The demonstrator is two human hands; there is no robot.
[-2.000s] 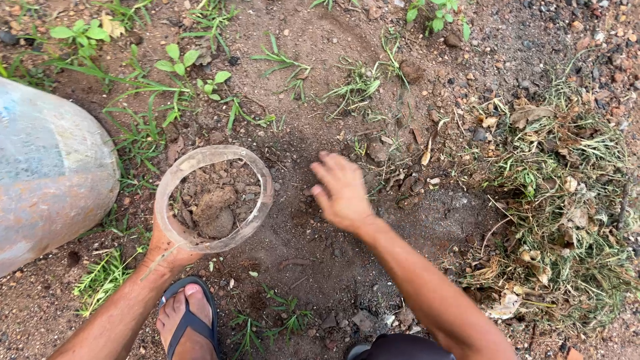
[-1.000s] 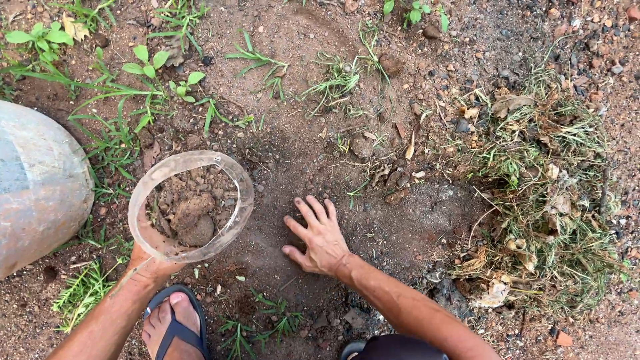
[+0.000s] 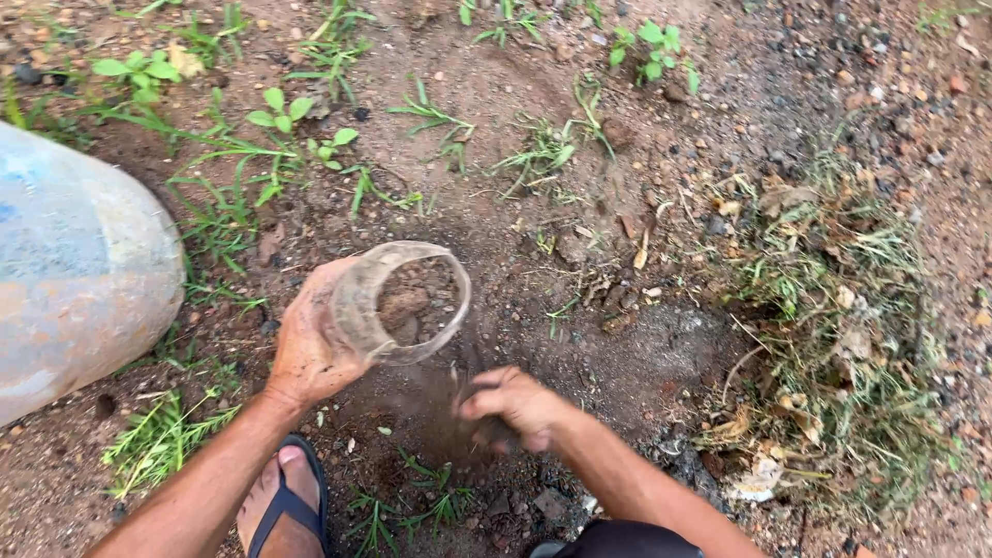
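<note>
My left hand (image 3: 314, 333) grips a clear plastic container (image 3: 360, 302), cut open at the top and tilted to the right. Brown soil (image 3: 404, 306) lies inside it. Just below and right of its rim, my right hand (image 3: 515, 411) is curled above the ground around a dark clump of soil (image 3: 492, 430), with loose grains falling about the fingers; the hand is blurred by motion.
A large pale, paint-stained container (image 3: 85, 271) stands at the left edge. Cut grass and dry leaves form a heap (image 3: 837, 341) on the right. Small weeds (image 3: 283, 116) grow across the upper ground. A foot in a flip-flop (image 3: 291, 504) is at the bottom.
My right hand was spread flat on the soil a second ago; it is now curled and raised with soil. The clear container has tilted and come closer to that hand.
</note>
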